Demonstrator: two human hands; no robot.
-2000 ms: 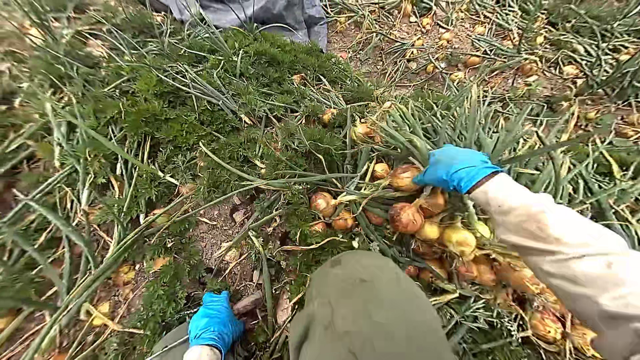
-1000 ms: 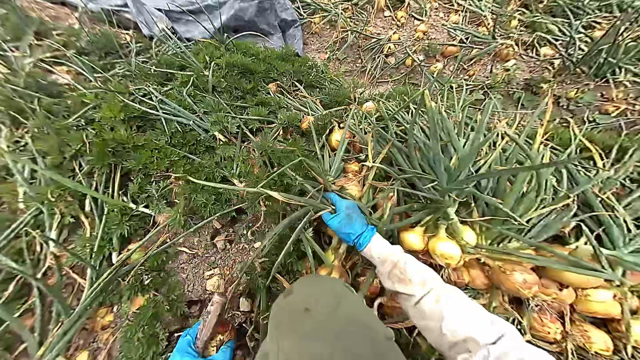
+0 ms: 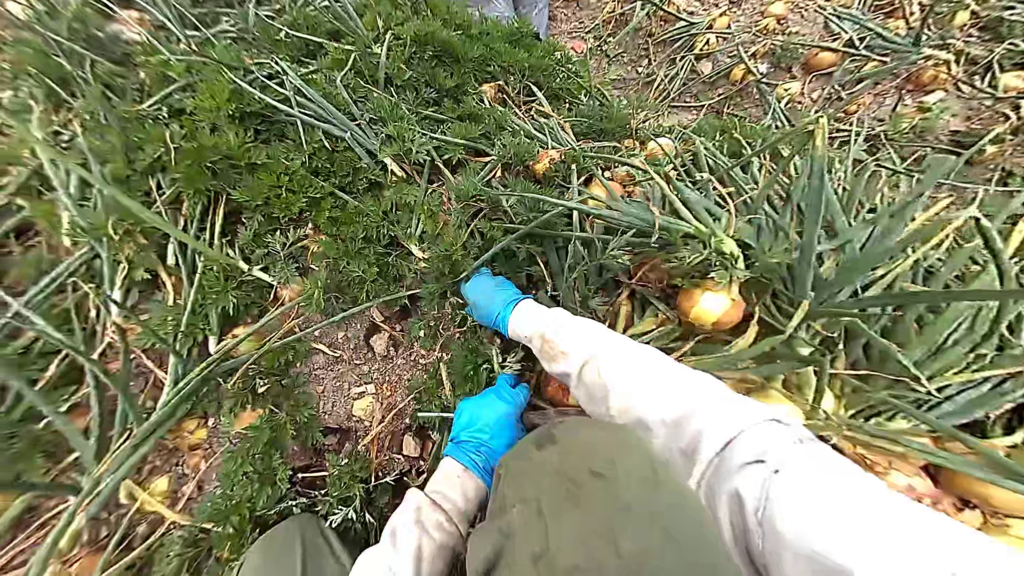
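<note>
My left hand (image 3: 488, 420), in a blue glove, is closed beside my knee, with a thin metal rod and a dark wooden piece (image 3: 556, 416) showing at its two sides. Just above it, my right hand (image 3: 492, 300), also gloved in blue, is closed at green leaves and stalks; its fingertips are hidden. A reddish onion (image 3: 556, 390) lies partly under my right sleeve. To the right, a yellow onion (image 3: 710, 306) rests among long green onion tops (image 3: 864, 256). More onions (image 3: 980, 488) are heaped at the lower right.
Leafy green weeds (image 3: 320, 160) cover the upper left. Bare stony soil (image 3: 360, 384) shows left of my hands. Pulled onions (image 3: 822, 60) lie scattered at the top right. A grey sheet (image 3: 520, 10) is at the top edge. My knees (image 3: 600, 504) are at the bottom.
My right hand has moved left from the onion row to the weeds near my left hand. The view has shifted.
</note>
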